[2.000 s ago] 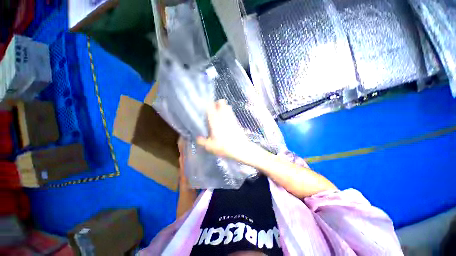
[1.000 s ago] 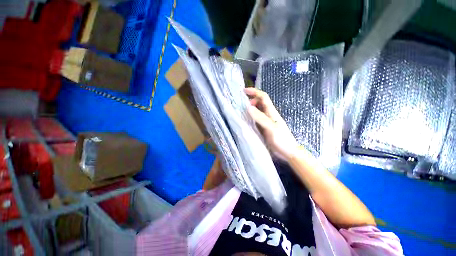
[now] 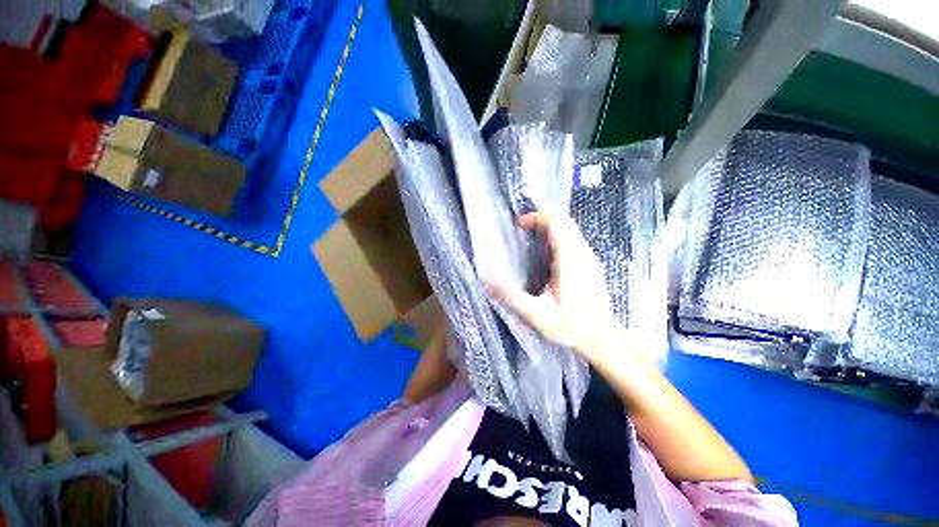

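Note:
Several bubble-wrapped panels (image 3: pixel 453 268) stand fanned on edge in front of my chest, their clear bag ends pointing up and away. My right hand (image 3: pixel 530 262) is at their right side, with thumb and fingers gripping around one panel's edge. My left forearm shows low at the left of the bundle; my left hand is hidden behind the panels, so its grip cannot be seen. Another wrapped panel (image 3: pixel 607 232) with a small white label lies behind my right hand, on the bench side.
Stacks of wrapped panels (image 3: pixel 777 232) lie along the bench at right, beneath a grey post (image 3: pixel 757 88). An open carton (image 3: pixel 376 237) stands on the blue floor to the left. A closed carton (image 3: pixel 196 350) sits by grey shelving (image 3: pixel 154 443) with red bins at lower left.
The flat bag held earlier became an upright bundle, and its panels are now spread further apart. My right hand has its thumb and fingers around a panel. The view has swung left.

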